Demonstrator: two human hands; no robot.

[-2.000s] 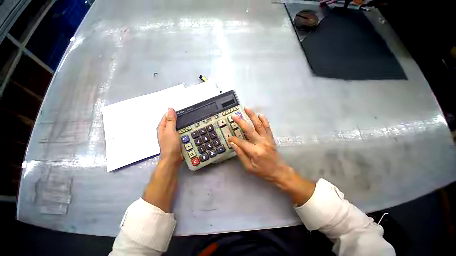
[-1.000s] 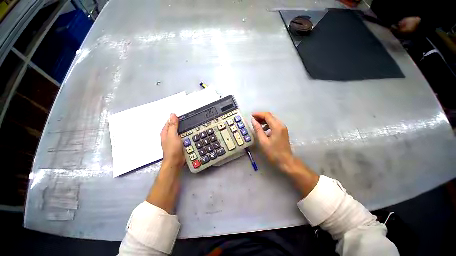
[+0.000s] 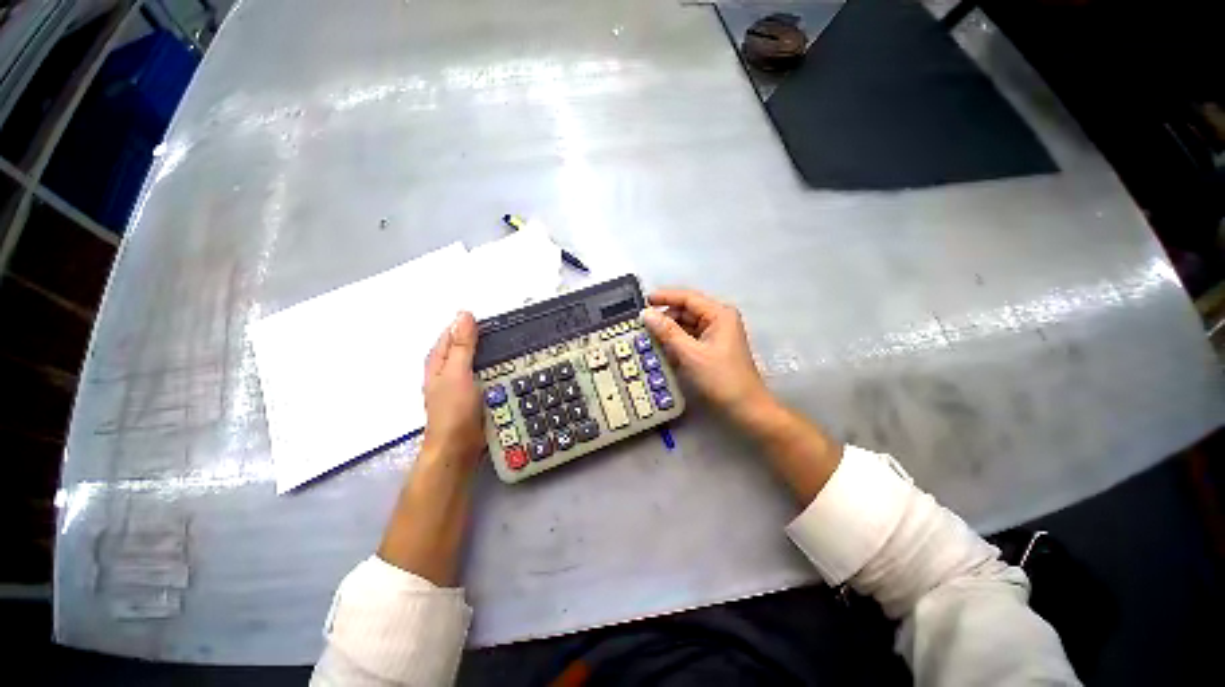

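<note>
A beige-grey calculator [image 3: 571, 389] with a dark display, blue keys and one red key lies tilted in front of me. My left hand [image 3: 457, 385] holds its left edge. My right hand [image 3: 704, 352] grips its upper right corner, thumb on the top face near the display. Large white paper sheets [image 3: 352, 360] lie to the left, partly under the calculator. A blue pen end [image 3: 668, 438] sticks out below the calculator's right side. The rest of the pen is hidden.
A yellow-and-black stick [image 3: 513, 222] and a dark pen-like tip [image 3: 575, 262] lie by the papers' upper edge. A dark flat sheet [image 3: 900, 108] and a round brown object [image 3: 775, 43] lie at the far right of the metal table [image 3: 940, 443].
My right hand was pressing keys, then lifted off to the right, and now holds the calculator's upper right corner. The pen end shows less than a second ago. The other person's hand has left view.
</note>
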